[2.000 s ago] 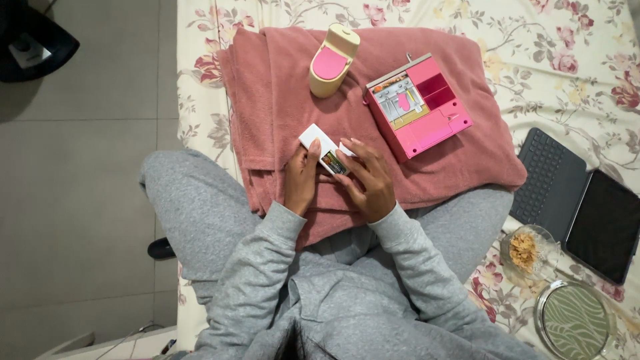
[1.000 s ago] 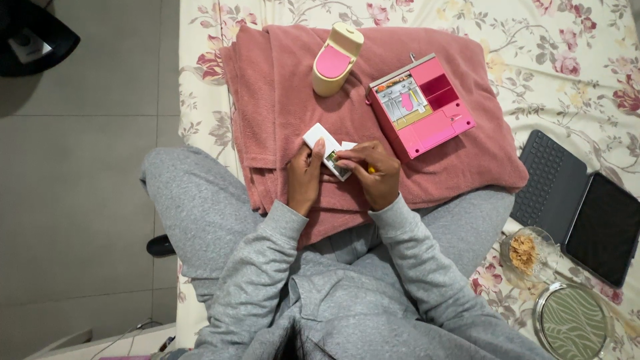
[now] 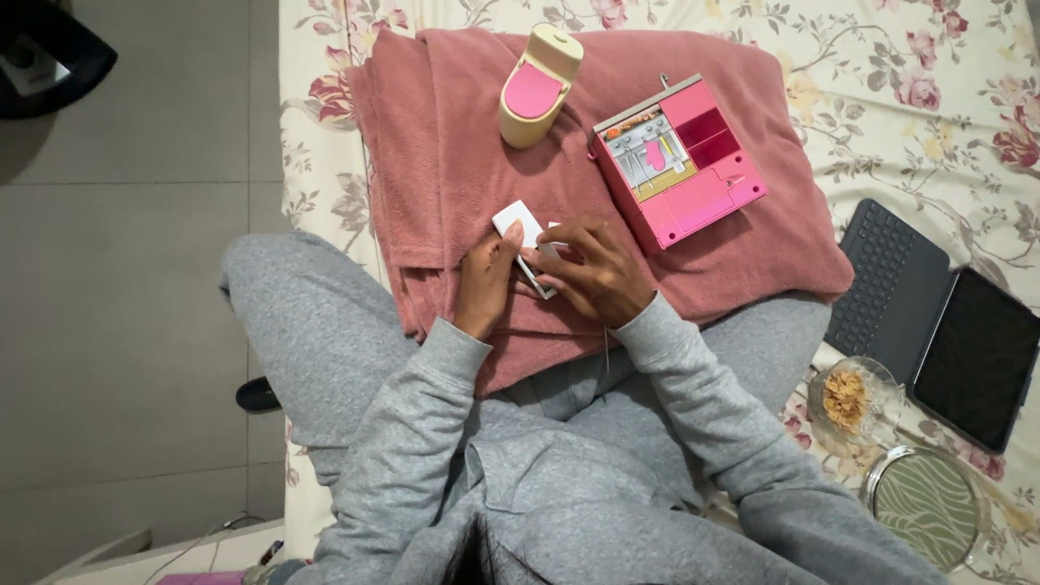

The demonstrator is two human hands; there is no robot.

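Observation:
A small white plastic device [image 3: 515, 216] is in my left hand [image 3: 486, 280], with the thumb on its face. My right hand [image 3: 597, 272] bends over its lower end, fingers on or close to it, hiding most of that part. A small white piece shows beside the right fingers; whether they hold it I cannot tell. Beyond my hands, a cream toy toilet with a pink lid [image 3: 532, 91] rests on a folded pink blanket [image 3: 406, 179]. Right of it lies a pink toy kitchen unit [image 3: 691, 203] with pictured utensils.
The blanket covers my lap on a floral bedsheet [image 3: 853, 97]. To the right lie a keyboard case [image 3: 890, 280] with a dark tablet [image 3: 975, 357], a glass bowl of flaky food [image 3: 845, 400] and a round leaf-patterned object [image 3: 926, 508]. Grey tiled floor [image 3: 130, 325] is at the left.
The right fingers have shifted over the device's lower end. Two seconds ago its open compartment with batteries showed there; now the fingers largely cover it.

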